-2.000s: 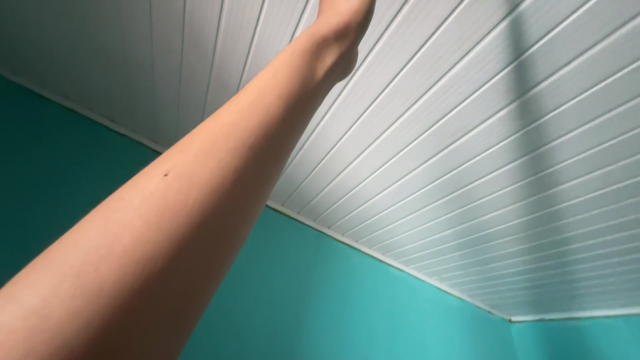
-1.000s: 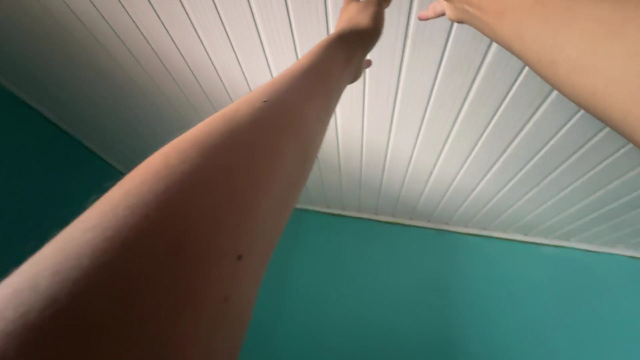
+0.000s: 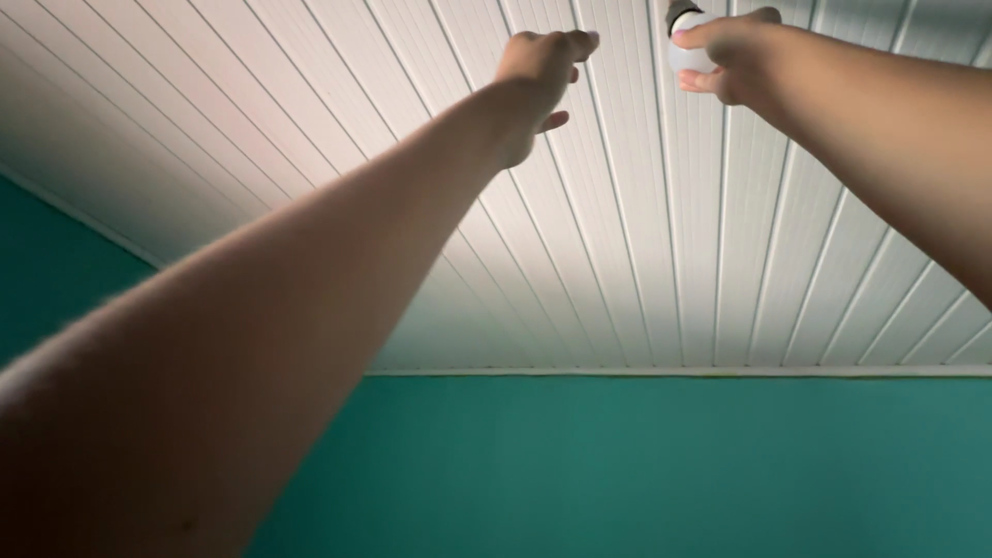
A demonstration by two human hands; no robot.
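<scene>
Up at the top right, my right hand [image 3: 732, 54] has its fingers around a white light bulb [image 3: 690, 53]. The bulb's upper end meets a dark socket [image 3: 682, 11] at the frame's top edge; part of the socket is cut off. My left hand [image 3: 542, 85] is raised to the left of the bulb, its fingers apart and pointing right, with nothing seen in it. A gap lies between the left fingertips and the bulb.
White ceiling panels [image 3: 620, 232] with long grooves fill the upper view. A white trim strip [image 3: 542, 373] runs where the ceiling meets the teal wall [image 3: 604, 465]. Another stretch of teal wall [image 3: 54, 256] shows at the left.
The view has shifted, bringing the bulb and socket into sight. My right arm, out of view two seconds ago, came in at the upper right a second ago, and its hand is now on the bulb.
</scene>
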